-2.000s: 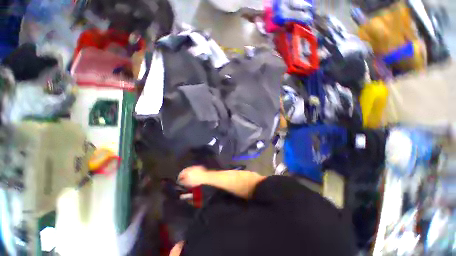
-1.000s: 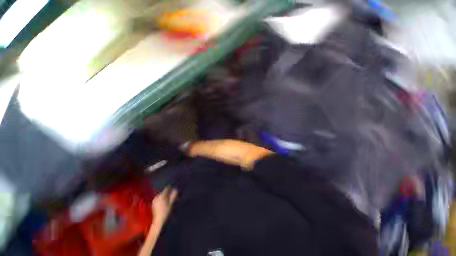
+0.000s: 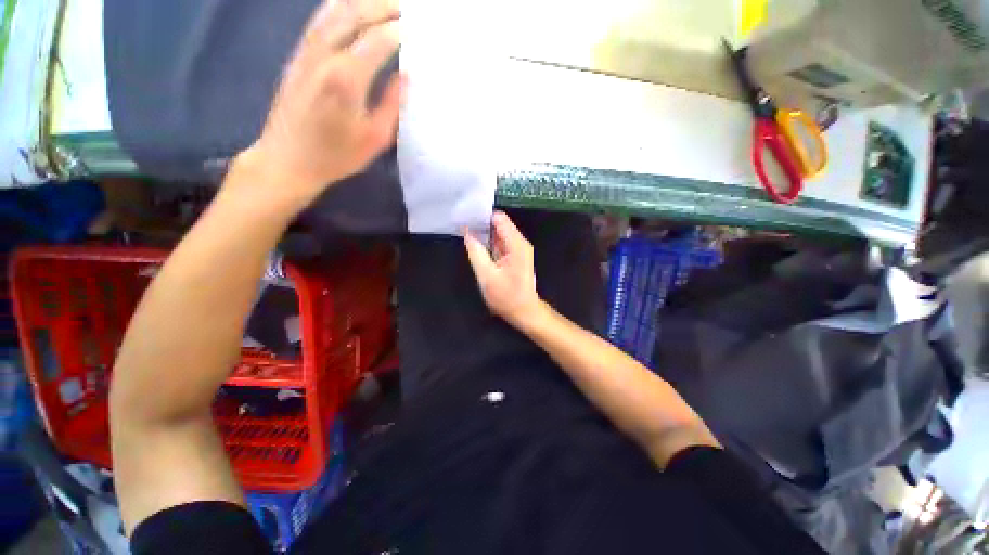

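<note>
A dark grey fabric panel [image 3: 195, 92] lies over the table edge at the upper left. A bright white piece [image 3: 447, 152] lies beside it and hangs over the edge. My left hand [image 3: 334, 103] is over the grey panel at the white piece's left edge; its fingertips are hidden there, so its grip is unclear. My right hand [image 3: 508, 266] pinches the lower right corner of the white piece below the table edge.
Scissors [image 3: 783, 141] with red and orange-yellow loops lie on the white table [image 3: 640, 119], left of a green recessed tray [image 3: 886, 165]. A red basket [image 3: 315, 379] is below left, a blue basket [image 3: 640, 287] below. Grey cut pieces [image 3: 803, 379] are heaped at right.
The view has swung from the fabric heap back to the table. Both hands have moved up to the table edge, and the right hand now holds the white piece's corner.
</note>
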